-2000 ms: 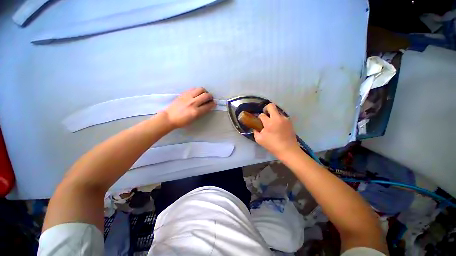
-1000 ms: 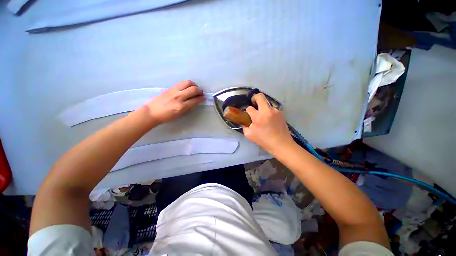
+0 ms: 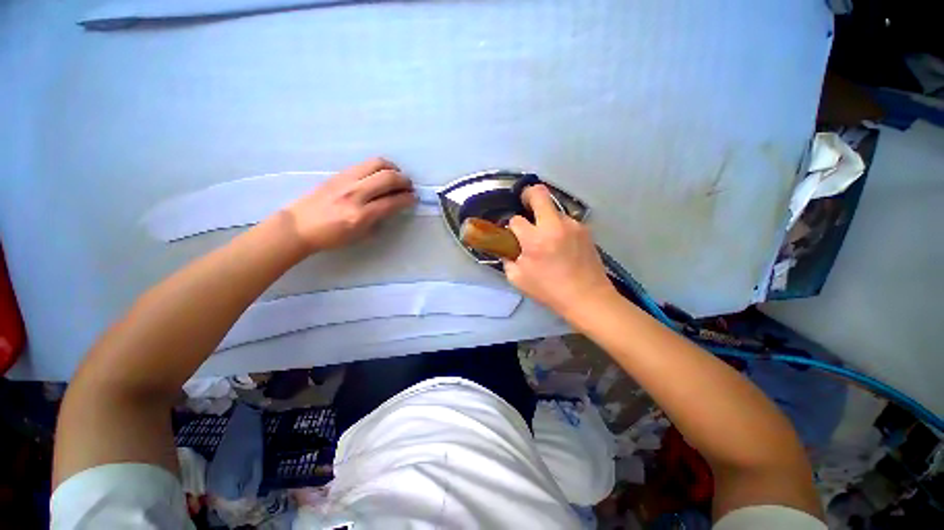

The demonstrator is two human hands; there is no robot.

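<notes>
A long pale curved band piece (image 3: pixel 243 199) lies on the pale blue-white pressing table (image 3: pixel 621 124). My left hand (image 3: pixel 350 207) is on its right part, fingertips pinching the narrow turned edge just left of the iron tip. My right hand (image 3: pixel 559 254) grips the brown wooden handle of the steam iron (image 3: pixel 493 215), whose pointed tip faces left and meets the band. The band's right end is hidden under the iron. A second pale curved band (image 3: pixel 414 301) lies nearer the table's front edge, its left part behind my left forearm.
Pressed bands (image 3: pixel 197 12) lie at the far left edge of the table. A blue hose (image 3: pixel 818 365) runs right from the iron. A dark box with a white rag (image 3: pixel 828 166) stands at the right. A red basket (image 3: pixel 8 321) shows at the left; cloth scraps lie below.
The view has shifted, with the far bands moving toward the top edge. The iron and my left hand have moved slightly left along the band, staying close together.
</notes>
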